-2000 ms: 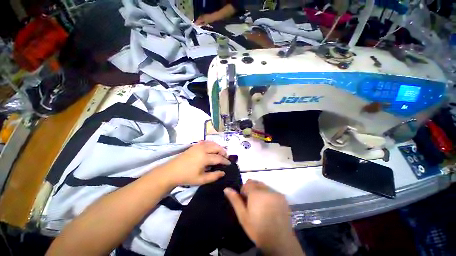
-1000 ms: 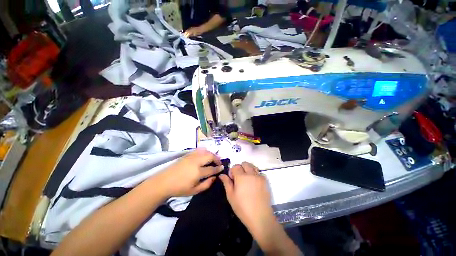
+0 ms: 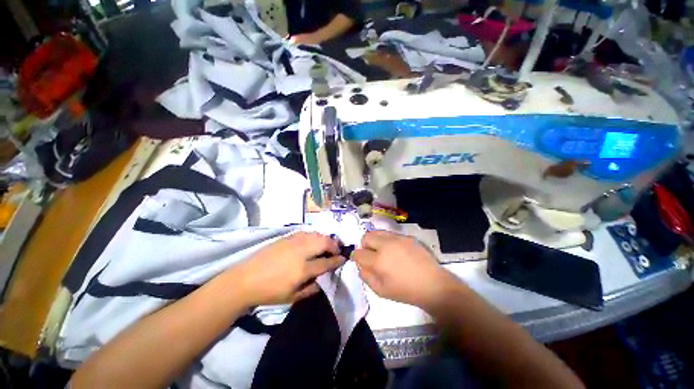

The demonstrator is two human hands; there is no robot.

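Observation:
A pale grey garment panel [image 3: 183,262] with black strips lies left of the needle. A black fabric piece [image 3: 300,346] hangs over the table's front edge, with a pale fold showing beside it. My left hand [image 3: 285,266] pinches the dark fabric edge just in front of the needle plate. My right hand [image 3: 396,266] pinches the same edge close beside it, fingertips almost touching the left ones. The presser foot and needle [image 3: 342,201] of the white sewing machine [image 3: 456,137] are just beyond my fingertips; the cloth edge between the fingers is partly hidden.
A smartphone [image 3: 544,270] lies on the table at the right. A small red-yellow item [image 3: 392,213] lies right of the needle. A heap of grey and black cloth [image 3: 236,72] is behind the machine. An orange-brown surface [image 3: 65,243] is at the left. Another person's arm [image 3: 327,30] shows at the back.
My right hand came in to the fabric edge and now grips it with its forearm angled further right. The black piece has opened, showing a pale fold. The camera view has shifted slightly.

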